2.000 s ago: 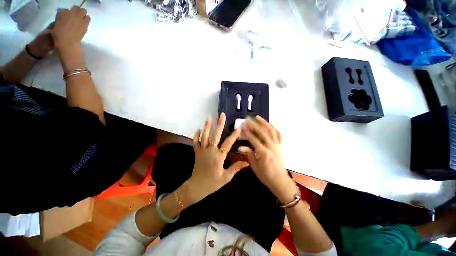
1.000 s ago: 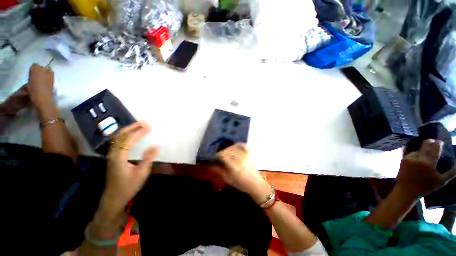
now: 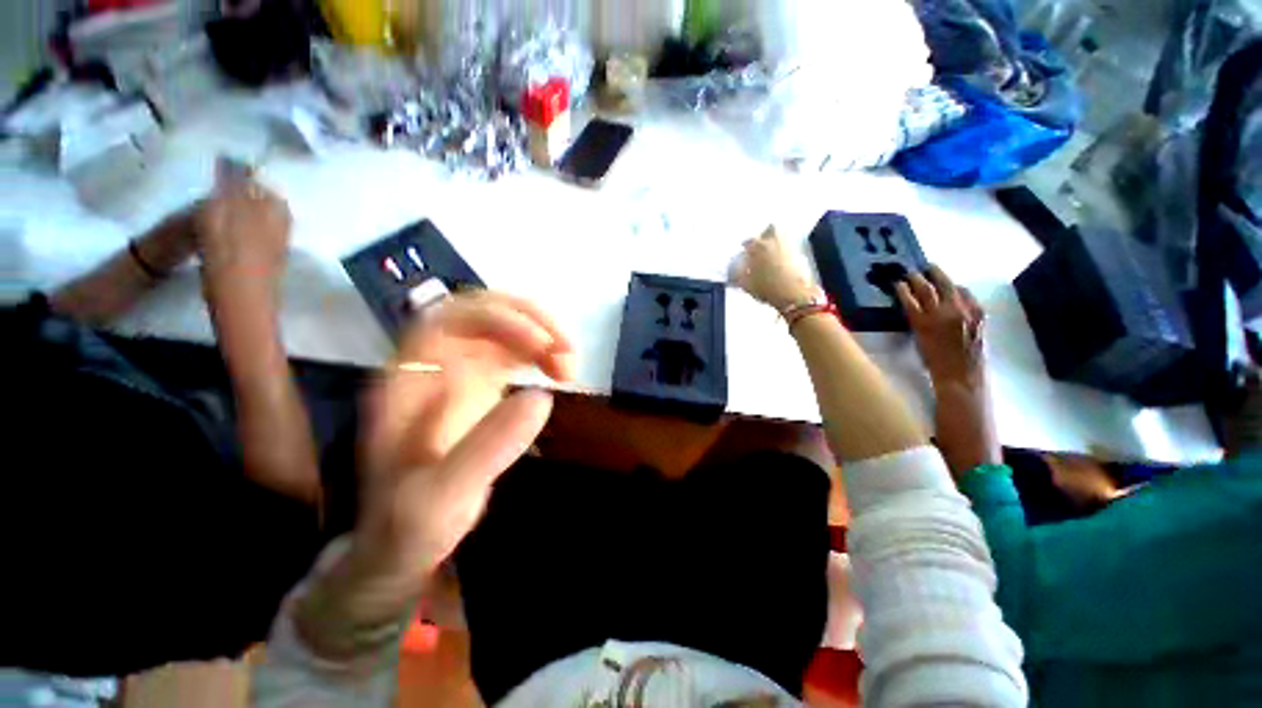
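Observation:
An empty black foam insert tray (image 3: 670, 339) with two stem-shaped slots and a larger cutout lies at the table's front edge, before me. A filled insert tray (image 3: 381, 281) lies to its left, with two white earbuds (image 3: 404, 262) and a white charging case (image 3: 428, 292) in it. My left hand (image 3: 464, 401) is raised in front of that tray's near end, blurred, with fingers apart and nothing seen in it. My right hand (image 3: 771, 268) reaches out over the table right of the empty tray, fingers bunched; whether it holds anything is unclear.
The right neighbour's hand (image 3: 947, 321) touches another empty insert box (image 3: 866, 263). Stacked black boxes (image 3: 1104, 311) stand further right. A smartphone (image 3: 597, 150), a small red box (image 3: 548, 118), a silvery heap (image 3: 464, 125) and a blue bag (image 3: 990, 138) lie at the far side. The left neighbour's hands (image 3: 244, 233) are blurred.
The filled tray has moved from before me to the left. My right hand has let go of the empty tray and reached right. The neighbour's hand and another insert box now show at right.

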